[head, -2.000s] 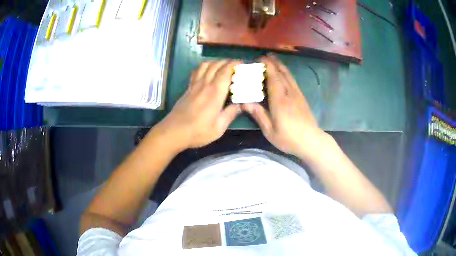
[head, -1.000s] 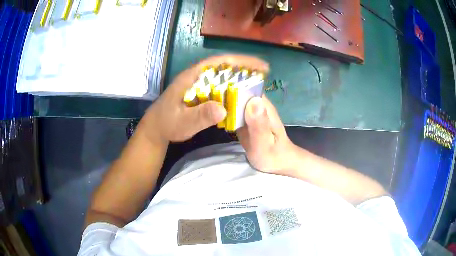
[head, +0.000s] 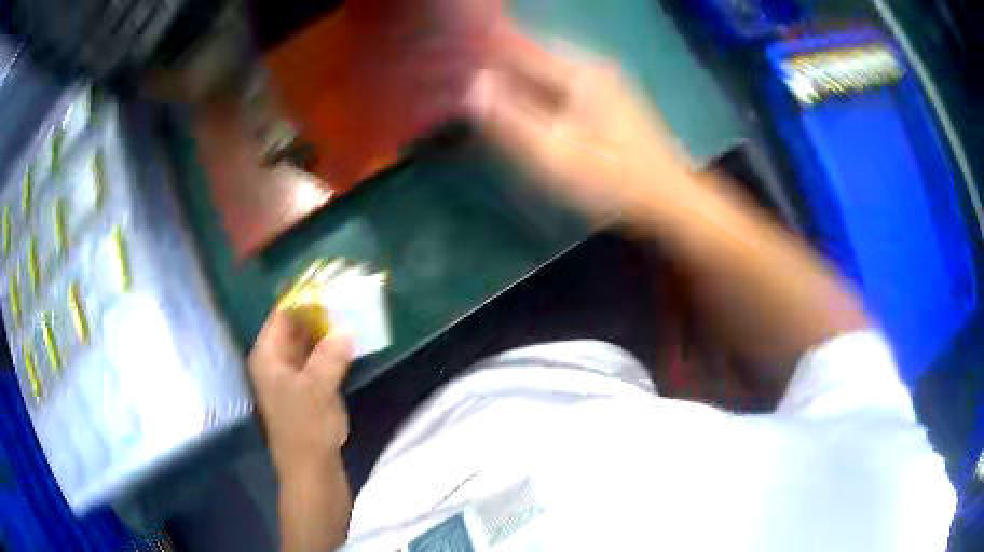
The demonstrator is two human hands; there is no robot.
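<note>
My left hand (head: 297, 372) holds a fanned stack of pouch cells (head: 356, 307), white with yellow edges, over the green bench near its front edge. The tabs point away from me. My right hand (head: 550, 113) is blurred over the right part of the reddish-brown base board (head: 351, 102). Its fingertips are smeared by motion, and I cannot tell whether it holds anything. Any lead wires on the board cannot be made out.
A stack of white blister trays (head: 151, 399) with yellow-edged cells in its pockets lies at the left. A long blue bin (head: 885, 216) at the right holds a row of cells at its far end. The green bench (head: 453, 237) runs between them. A dark, blurred object is at the upper left.
The view has turned and blurred. My right hand has let go of the cells and moved away to the board. My left hand alone keeps the fanned cells, now lower left in view.
</note>
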